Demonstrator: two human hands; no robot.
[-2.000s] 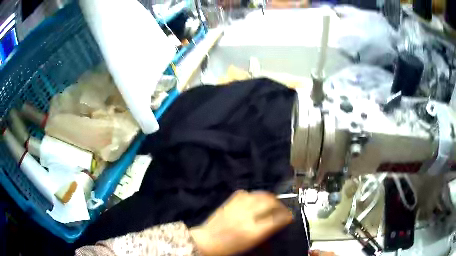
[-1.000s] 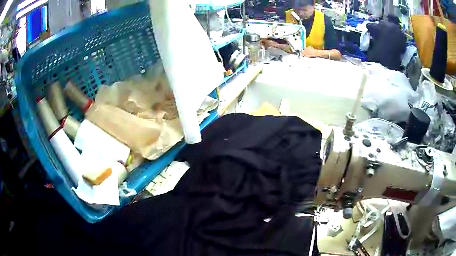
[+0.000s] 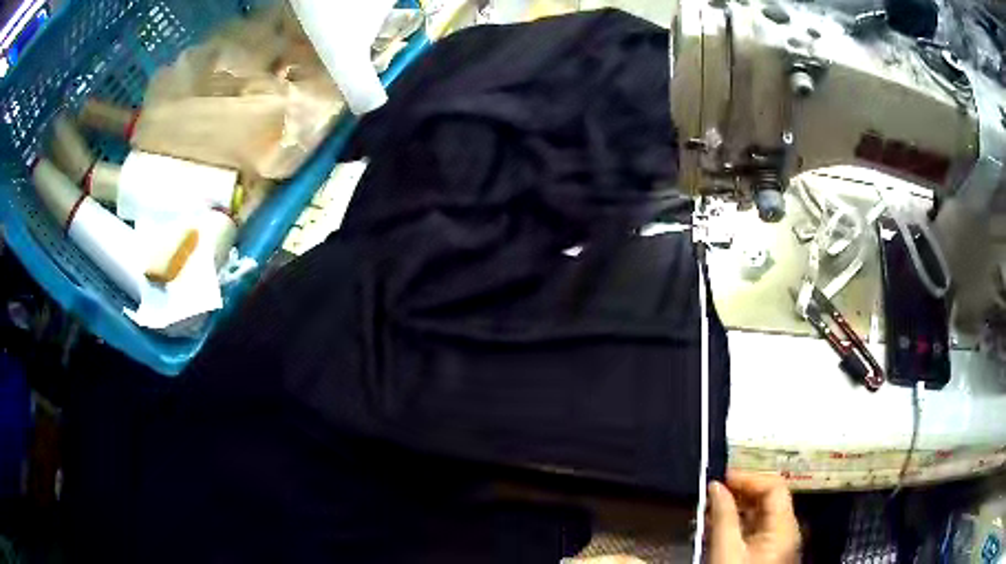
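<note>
Black cloth (image 3: 518,297) lies from behind the needle down over the table's front edge. A thin white tape (image 3: 704,386) runs straight along its right edge, from the presser foot (image 3: 706,220) to the bottom of the picture. My right hand (image 3: 753,520) is at the bottom, below the table edge, thumb and fingers pinching the cloth edge beside the tape. A sliver of skin shows at the bottom edge, left of the tape, perhaps my left hand; its fingers are cut off and its state cannot be seen.
The off-white sewing machine head (image 3: 816,88) stands at right. On the bed are white tape loops (image 3: 844,237), dark-and-red snips (image 3: 844,342) and a black phone-like device (image 3: 916,308) with a cable. A blue basket (image 3: 281,215) with rolls and tan scraps (image 3: 237,99) is at upper left.
The view has tilted down, showing the table's front edge. The hand that lay over the cloth near the needle left that spot. My right hand now grips the edge lower down.
</note>
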